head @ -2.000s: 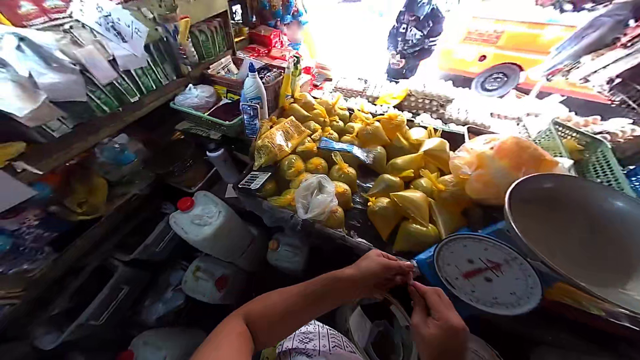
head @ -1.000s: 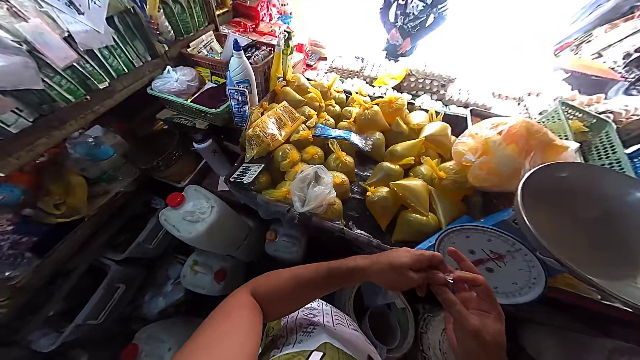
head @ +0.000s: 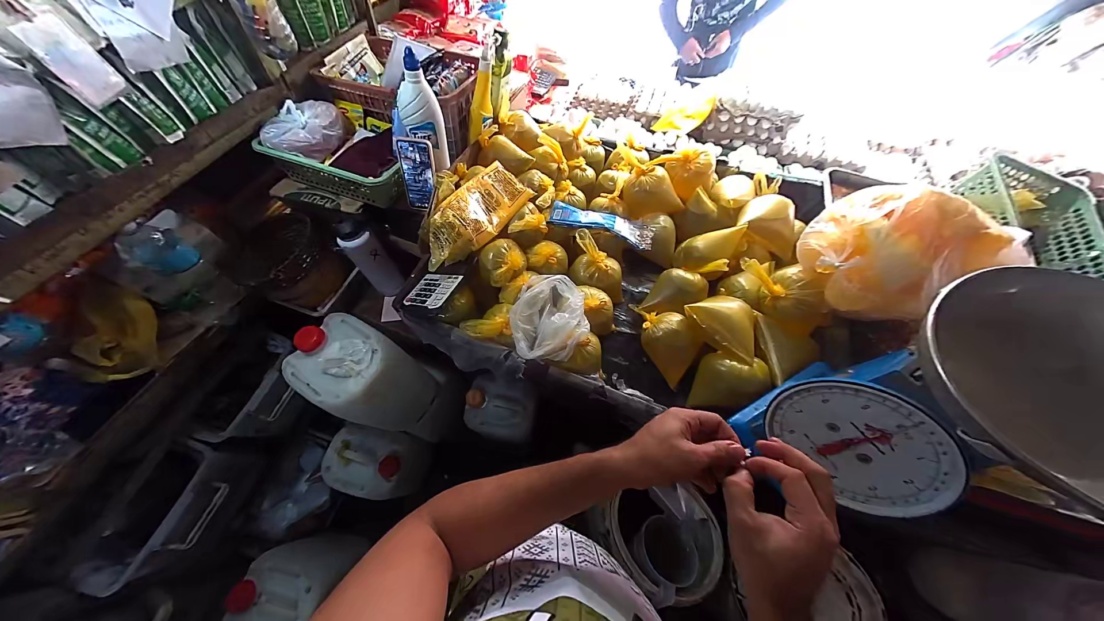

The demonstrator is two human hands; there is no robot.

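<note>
My left hand and my right hand meet fingertip to fingertip in front of the blue dial scale. Both pinch a clear plastic bag, its twisted top at the fingertips; the bag hangs over a round tub holding a cup. Beyond the hands lie many knotted yellow plastic bags in a dark tray. A crumpled clear bag rests on them, with a blue packet farther back.
White jugs with red caps stand at lower left. A metal weighing pan is at right, beside a large bag of orange-yellow contents. A phone leans on a bottle. Egg trays lie behind; a person stands beyond.
The view has tilted down and drawn closer. My right hand, with its fingers spread a second ago, is now closed in around the fingertips of my left hand.
</note>
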